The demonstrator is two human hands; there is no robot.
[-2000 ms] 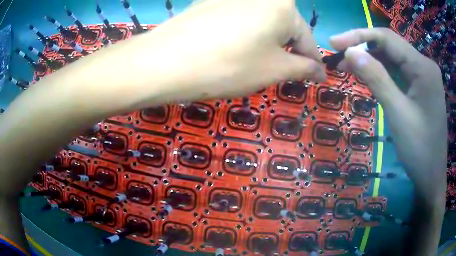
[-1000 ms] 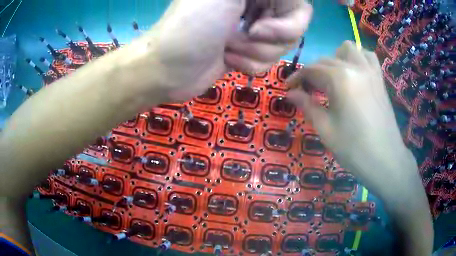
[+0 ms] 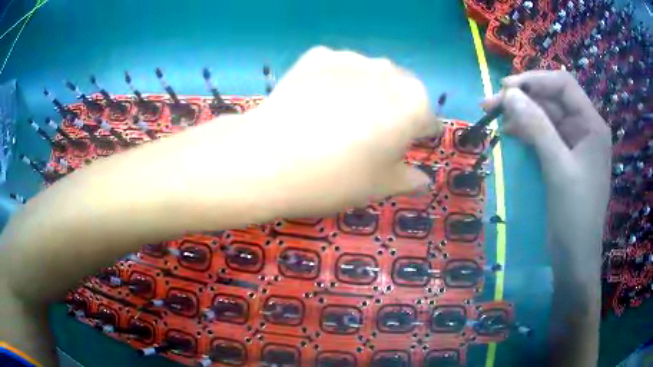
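Observation:
Red circuit board panels (image 3: 286, 287) lie in a grid in front of me, with upright black-and-white lead pieces around their rim. My right hand (image 3: 530, 111) pinches a dark slim lead piece (image 3: 484, 121) between thumb and fingertips. Its lower end is at the unit in the panel's upper right corner. My left hand (image 3: 365, 122) is above the upper part of the panel, seen from its back. Its fingers are curled and its thumb points at the board; its palm is hidden, so I cannot tell whether it holds anything.
A second group of red boards (image 3: 501, 32), crowded with lead pieces, lies at the right beyond the yellow line (image 3: 499, 251). A crumpled clear bag (image 3: 7, 136) is at the far left edge. Upright leads stand along the panel's back edge. My left forearm covers part of the panel.
The panels sit lower in view. My left hand has turned from a raised fist to thumb and fingers over the board. My right hand now shows a lead at the corner unit.

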